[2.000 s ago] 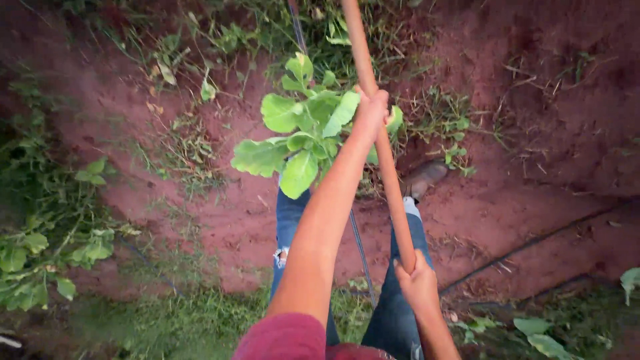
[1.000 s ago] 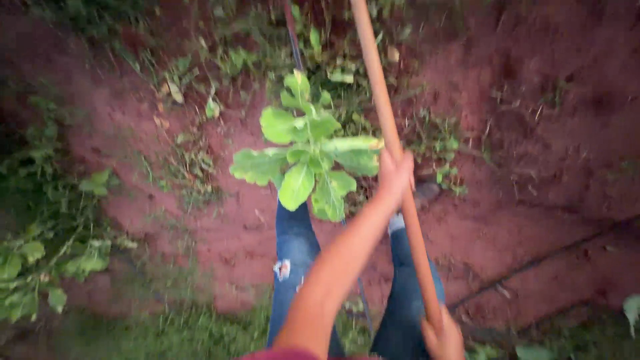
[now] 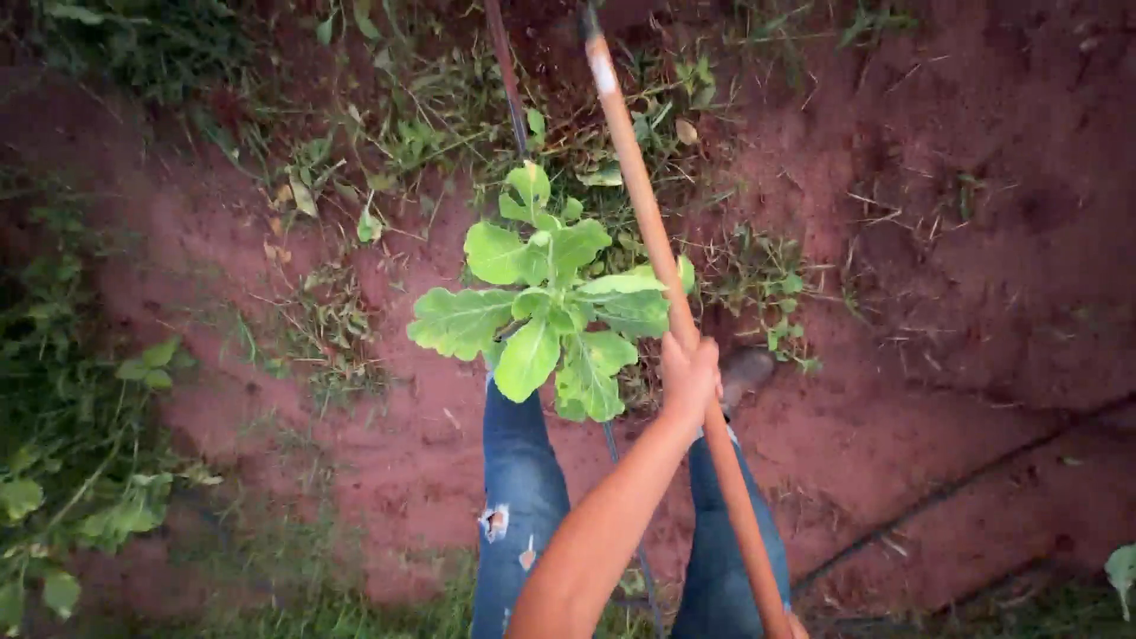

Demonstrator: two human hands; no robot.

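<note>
My left hand [image 3: 690, 377] grips a long wooden tool handle [image 3: 652, 217] around its middle. At the bottom edge my right hand [image 3: 792, 627] is on the lower end of the same handle, mostly out of frame. The handle slants up to a dark metal socket [image 3: 587, 22] at the top edge; the tool's head is hidden. A broad-leaved green plant [image 3: 555, 306] stands just left of the handle, one leaf reaching it.
Thin dark irrigation tubing [image 3: 516, 120] runs past the plant. Another dark line [image 3: 941, 497] crosses the red soil [image 3: 887, 311] at right. Weeds [image 3: 346, 337] lie around, with denser greenery [image 3: 80, 426] at left. My shoe [image 3: 745, 373] is near the handle.
The handle has shifted down and toward the right, so its socket now shows at the top. Both hands have moved lower with it, away from the plant.
</note>
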